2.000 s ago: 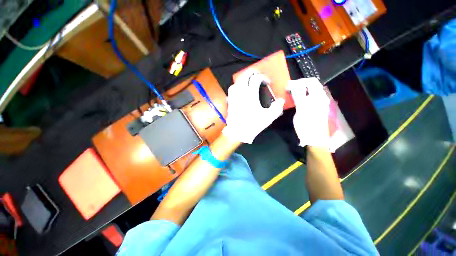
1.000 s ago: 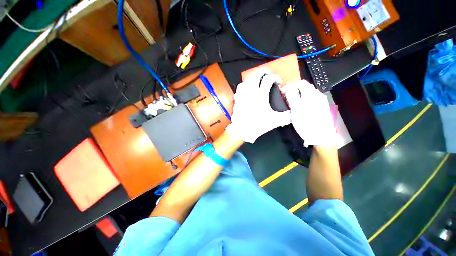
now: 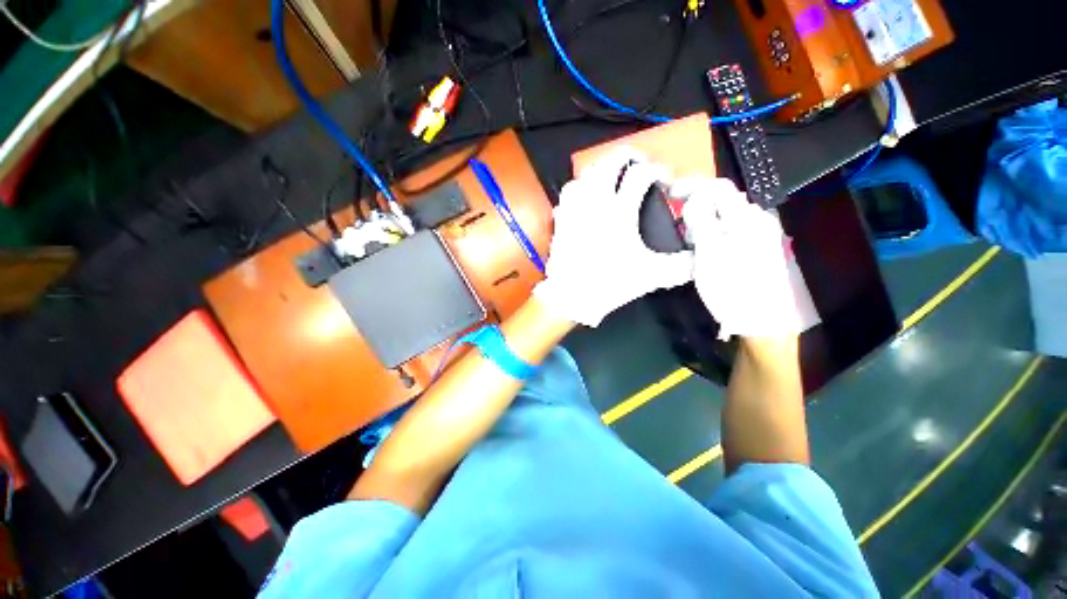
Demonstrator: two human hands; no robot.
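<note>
My left hand point(image 3: 603, 252), in a white glove with a bright blue band at the wrist, holds a small dark box point(image 3: 661, 219), mostly hidden by the gloves. My right hand point(image 3: 739, 257), also gloved, is at the box's right edge, where a bit of red shows; its fingertips are bent and what they grip is hidden. Another set-top box point(image 3: 407, 297), flat and dark, lies on the orange mat point(image 3: 281, 339) against the silver plugs of the connector block point(image 3: 372, 236). A slim blue marker pen point(image 3: 506, 213) lies on the mat.
A foam pad point(image 3: 193, 396) lies left of the mat and another pad point(image 3: 658, 150) behind my hands. A remote control point(image 3: 744, 135), switch box point(image 3: 837, 56), blue cable point(image 3: 307, 100) and red-yellow-white AV plugs point(image 3: 434, 110) lie behind. Another dark box point(image 3: 70, 454) is far left.
My hands have come closer together around the dark box, with my right hand now at its edge. The view has shifted slightly. The box on the mat stays at the connectors.
</note>
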